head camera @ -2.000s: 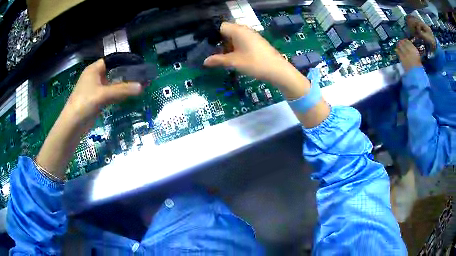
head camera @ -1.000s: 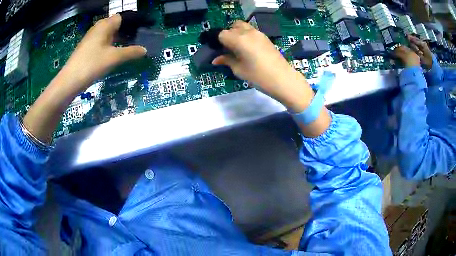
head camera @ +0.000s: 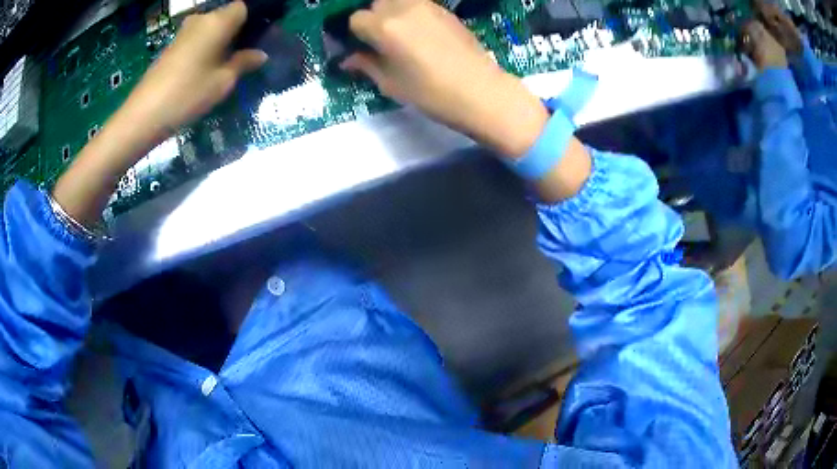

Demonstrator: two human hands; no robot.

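Note:
The green circuit board [head camera: 88, 99] lies along the top of the view. My left hand [head camera: 197, 78] is over it at upper left, its black-covered fingertips partly lost in dark blur. Thumb and fingers are around a dark grey relay [head camera: 275, 60] low at the board. My right hand [head camera: 440, 78] is to the right, also with black-covered fingers, closed around a dark relay [head camera: 343, 41] at the board; its outline is blurred. Whether either relay is seated in the board cannot be told.
A wide silver metal rail [head camera: 303, 174] runs in front of the board. White block components [head camera: 18, 101] stand at the left edge. Another person's hands [head camera: 766, 41] are over the line at upper right, with blue sleeves [head camera: 780, 169]. A light blue strap [head camera: 555, 128] is on my right wrist.
The board, rail and both my hands have shifted up in the view. My hands stay at the board with the dark relays. The neighbour's hands remain at upper right.

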